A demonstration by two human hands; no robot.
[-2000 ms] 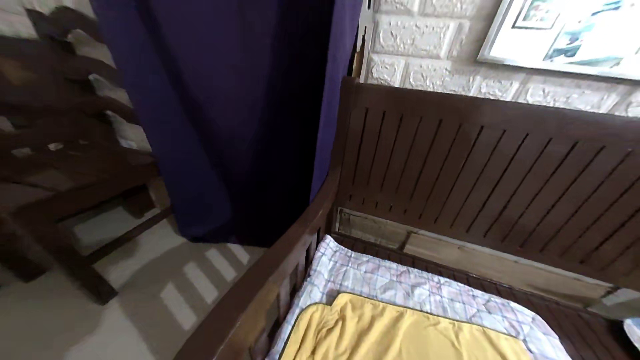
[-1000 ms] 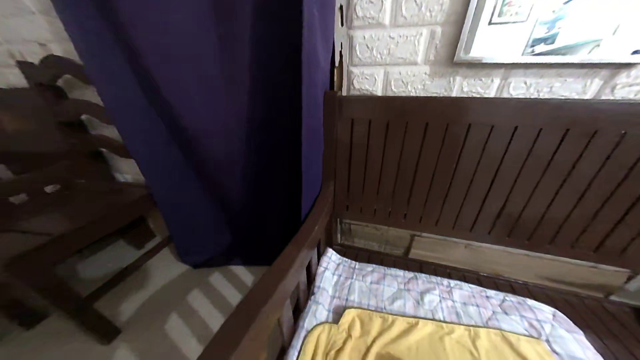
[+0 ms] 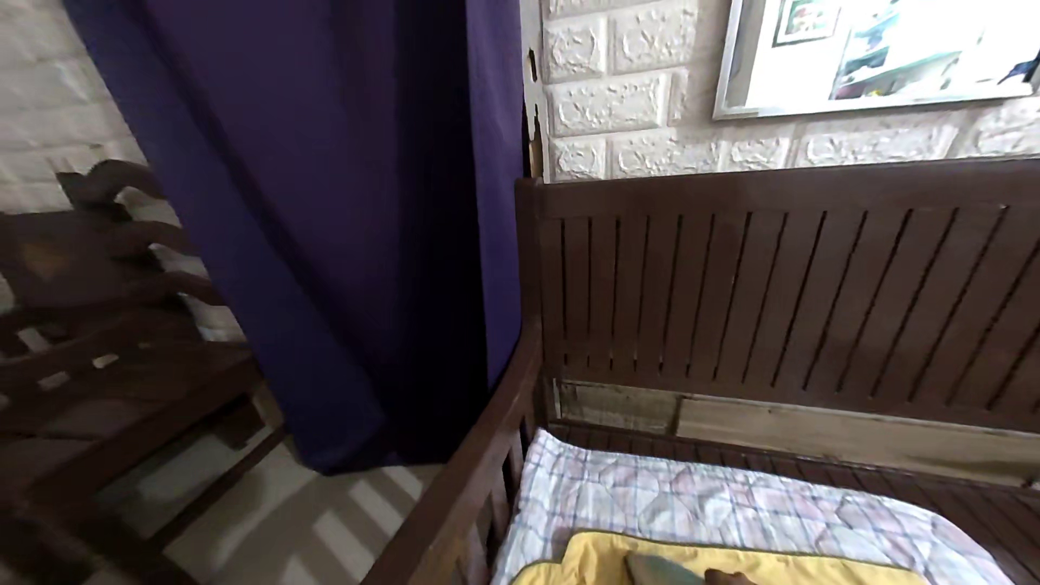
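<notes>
A yellow cloth with a dark edge (image 3: 780,562) lies on a quilted plaid pad (image 3: 691,496) on the seat of a dark wooden bench. At the bottom edge of the head view, a small grey-green piece (image 3: 662,570), perhaps fabric, rests on or just above the yellow cloth. Right beside it show what look like the fingertips of my right hand (image 3: 727,578); the rest of that hand is cut off, so its grip cannot be made out. My left hand is out of view.
The slatted bench back (image 3: 764,301) runs along a white brick-patterned wall (image 3: 609,101), under a framed mirror or picture (image 3: 853,109). Left of the bench armrest (image 3: 479,463) hangs a purple curtain (image 3: 325,244). A dark wooden chair (image 3: 122,398) stands at far left on the pale floor.
The grey-green piece and the apparent fingertips have come into view over the yellow cloth at the bottom edge; neither shows in the earlier frames.
</notes>
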